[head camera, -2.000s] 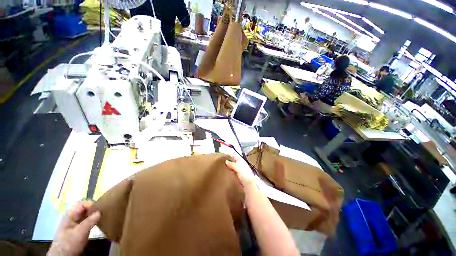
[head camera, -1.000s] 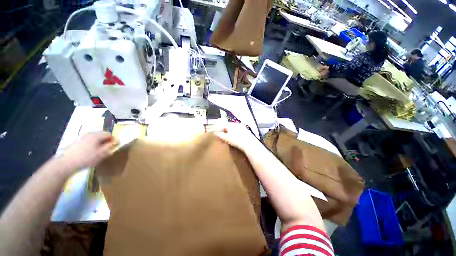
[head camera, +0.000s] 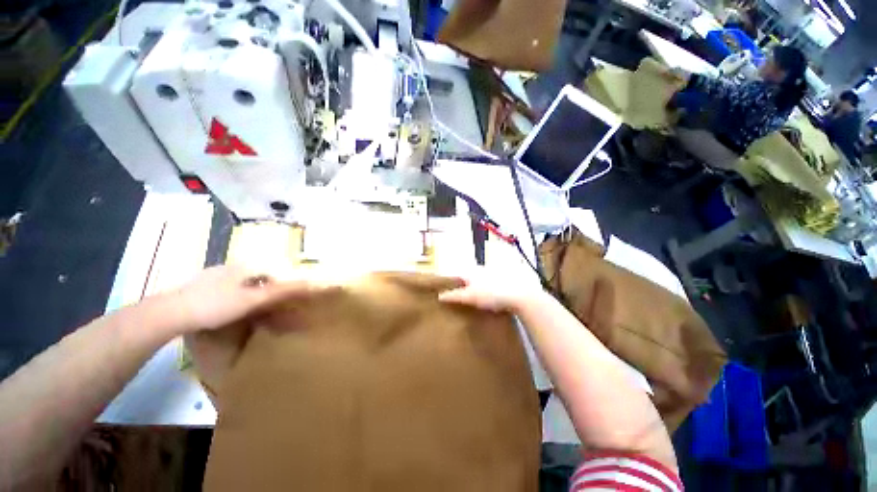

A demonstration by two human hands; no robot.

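Observation:
A large brown bag body [head camera: 375, 404] lies over the front of the pale work surface and hangs down toward me. My left hand [head camera: 226, 298] is on its upper left edge, with fabric bunched at the fingers. My right hand [head camera: 495, 288] is on its upper right edge, fingers bent over the fabric. The bag's top edge is just in front of the clamp frame [head camera: 428, 252], under the white pattern sewing machine [head camera: 207, 125] with its red logo. The area by the needle is overexposed. Red and black thread snips [head camera: 497, 231] lie right of the clamp.
A crumpled brown bag pile [head camera: 644, 317] lies at right with white sheet edges showing. A tablet-like control screen [head camera: 567, 137] stands behind it. A brown sample bag [head camera: 505, 31] hangs behind. A blue bin [head camera: 736, 418] is on the floor at right. People sit at workstations in the right background.
The bag was raised and spread toward the machine, then its top edge drew slightly back from the clamp. My left hand moved up and inward onto the fabric. The view has come closer to the machine.

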